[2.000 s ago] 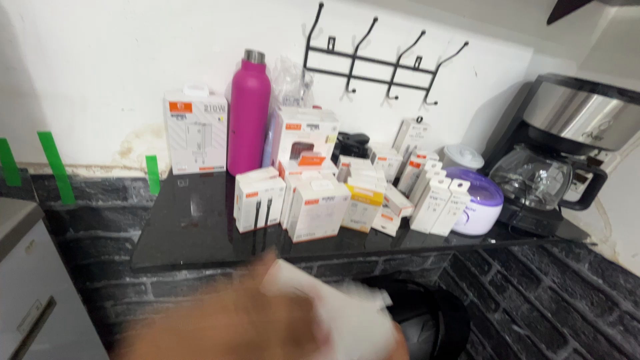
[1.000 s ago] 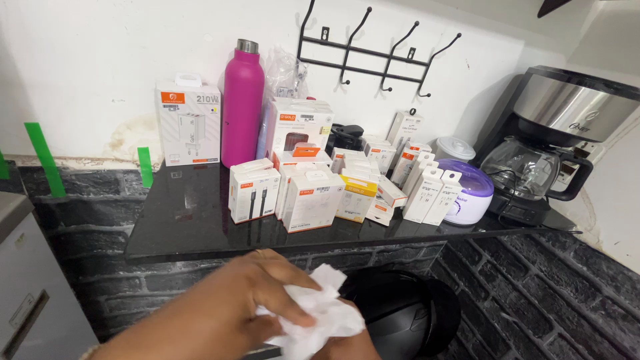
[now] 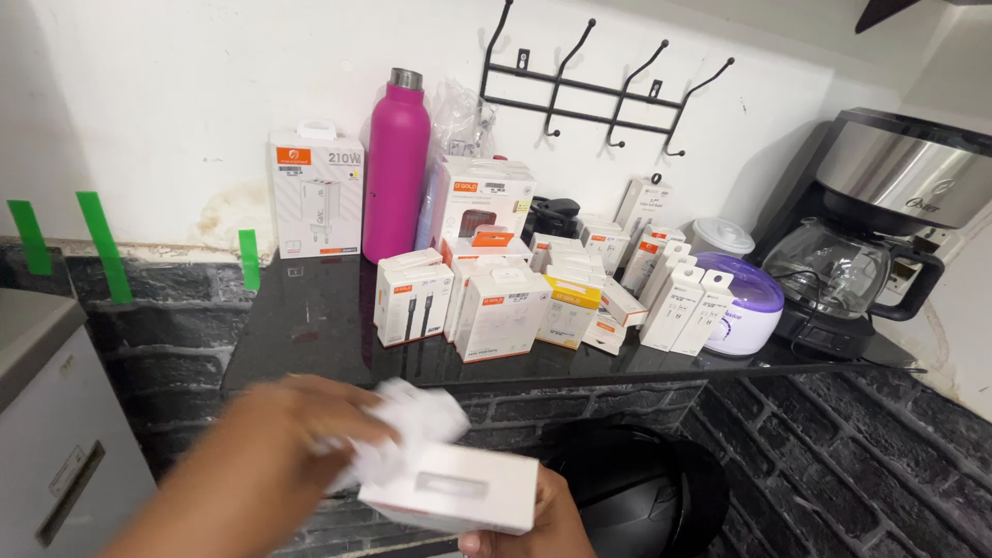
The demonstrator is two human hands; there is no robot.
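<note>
My left hand [image 3: 310, 442], blurred, comes in from the lower left and grips a crumpled white tissue [image 3: 422, 411] against the left end of a small white cardboard box [image 3: 457, 484]. My right hand [image 3: 546, 511] holds that box from its right end and underside, in front of the shelf. The box lies tilted, with a slot-like hanger opening on the side facing up. Behind the hands, on the glossy black shelf, stand a white cable box [image 3: 415, 306], a white accessory box [image 3: 502, 318], a yellow and white box [image 3: 570, 310] and several narrow white boxes [image 3: 674, 310].
A charger box [image 3: 318, 198], a magenta metal bottle [image 3: 397, 167], a purple and white wax warmer [image 3: 740, 310] and a coffee maker [image 3: 860, 232] stand on the black shelf [image 3: 310, 349]. A hook rack [image 3: 581, 93] hangs above. Below is a rounded black object [image 3: 643, 488].
The white box now shows plainly in my right hand; a second ago the tissue and my left hand largely hid what was held. My left hand still has the tissue. The boxes on the shelf have stayed put.
</note>
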